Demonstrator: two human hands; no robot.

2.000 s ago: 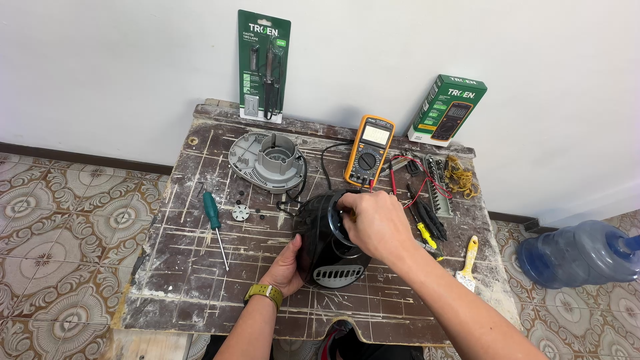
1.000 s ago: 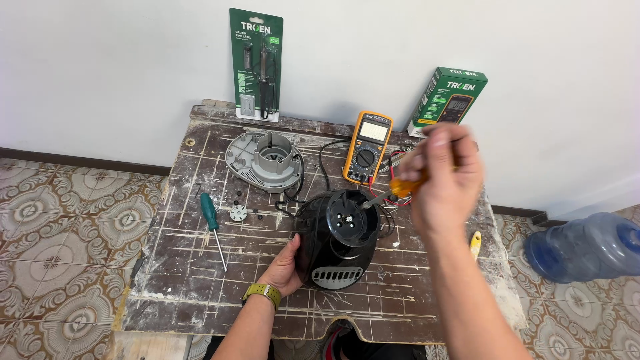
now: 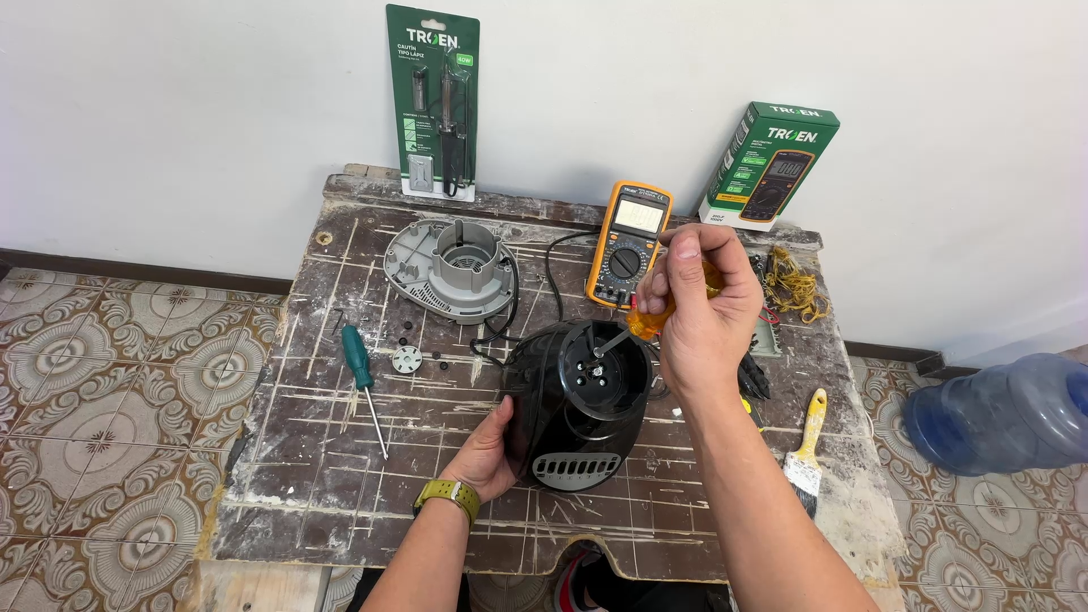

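A black blender motor base (image 3: 544, 399) stands on the worn brown board, its round socket facing up with several screws inside. My left hand (image 3: 486, 455) rests against the base's lower left side, thumb up along the housing. In my right hand (image 3: 710, 310) is a screwdriver with an amber handle (image 3: 650, 323); its shaft slants down left into the socket, the tip near the screws. Left of the base lie a round metal disc (image 3: 407, 359), small dark rubber pieces and a green-handled screwdriver (image 3: 358, 357). Behind it lies a grey plastic base cover (image 3: 463, 272) with a black cord.
An orange digital multimeter (image 3: 627, 246) leans behind the base. A packaged soldering iron (image 3: 435, 102) and a multimeter box (image 3: 769, 166) stand along the wall. Yellow wire (image 3: 795, 285) and a paintbrush (image 3: 805, 459) lie to the right; a blue water jug (image 3: 999, 416) is beyond the board (image 3: 340, 510).
Two seconds ago my right hand was at the top of the base. One second ago it held the amber screwdriver, raised and blurred; now the shaft reaches into the socket. My left hand stays on the base.
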